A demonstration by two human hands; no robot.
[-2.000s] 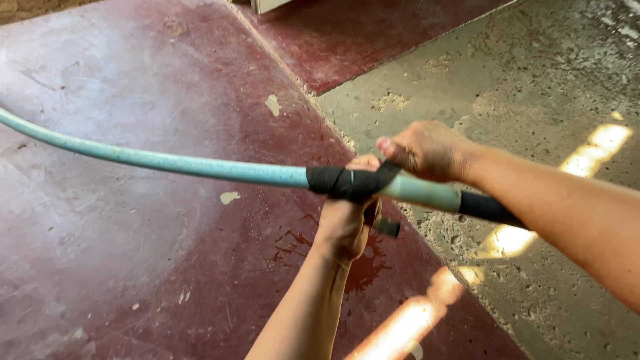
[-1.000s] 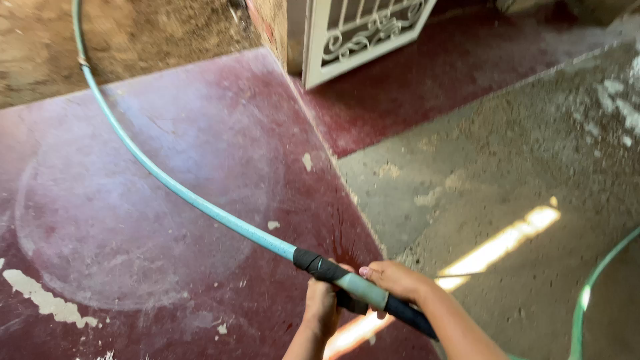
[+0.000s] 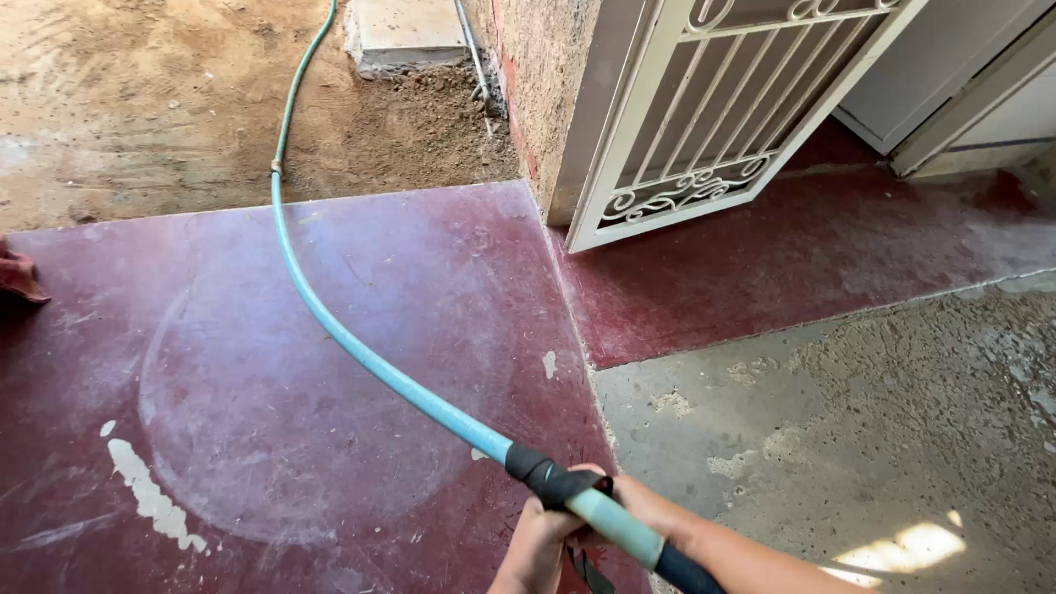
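Note:
A light blue garden hose point(image 3: 388, 375) curves down to a joint wrapped in black rubber strip point(image 3: 540, 477), which continues into a pale green hose section point(image 3: 620, 528) with a dark part at the lower end. My left hand point(image 3: 540, 540) is closed around the joint from below, its thumb near the wrap. Beyond the pale green section, my right hand point(image 3: 635, 503) is at the wrap, its fingers largely hidden behind the hose. A loop of the strip stands up by them, and a loose dark end point(image 3: 590, 571) hangs beneath.
The hose runs over the red painted floor point(image 3: 247, 346) onto bare dirt point(image 3: 190, 107), past a coupling point(image 3: 276, 167). A white metal gate point(image 3: 676, 198) stands by a rough wall point(image 3: 544, 66). Rough concrete point(image 3: 792, 412) lies to the right, and a reddish cloth point(image 3: 21, 276) at the left edge.
The view has shifted to show more of the dirt, gate and doorway. My right hand has moved from above the pale green section to its far side, by the wrap.

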